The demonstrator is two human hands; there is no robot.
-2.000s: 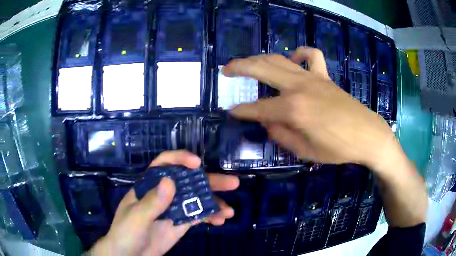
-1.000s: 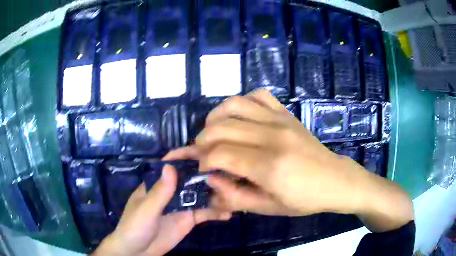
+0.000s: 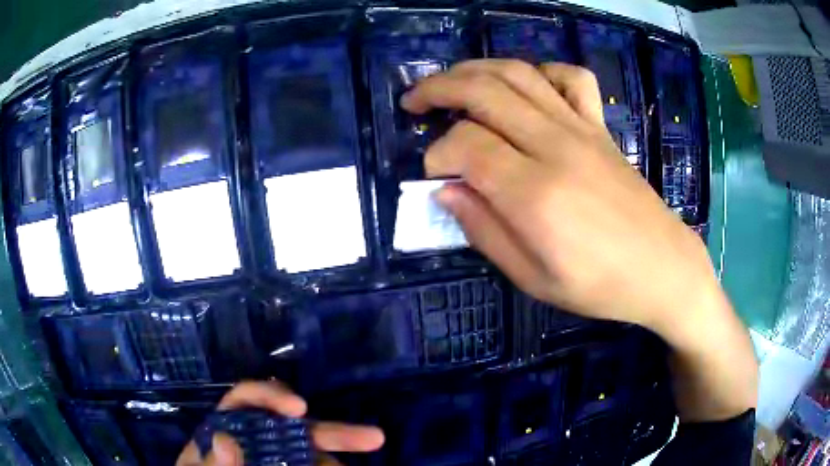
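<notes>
My right hand (image 3: 546, 191) is over the fifth phone front housing (image 3: 391, 136) from the left in the top row. Its thumb and fingers are at a white keypad back (image 3: 423, 227) in that housing's lower half and hide part of it. Four housings to the left each show a white keypad back (image 3: 317, 218) in the lower half. My left hand (image 3: 268, 423), cut off by the bottom edge, holds a dark keypad stack (image 3: 273, 437), keys up.
The black blister tray (image 3: 455, 273) fills most of the view. Its middle row has sideways housings with open key grids (image 3: 460, 320). More housings lie below and at the right. Green mat (image 3: 755, 227) shows at the right, with clear trays (image 3: 810, 273) beyond.
My right hand has moved from the keypad stack up to the fifth housing, where a white keypad back now shows. The tray appears larger and shifted left; my left hand appears lower.
</notes>
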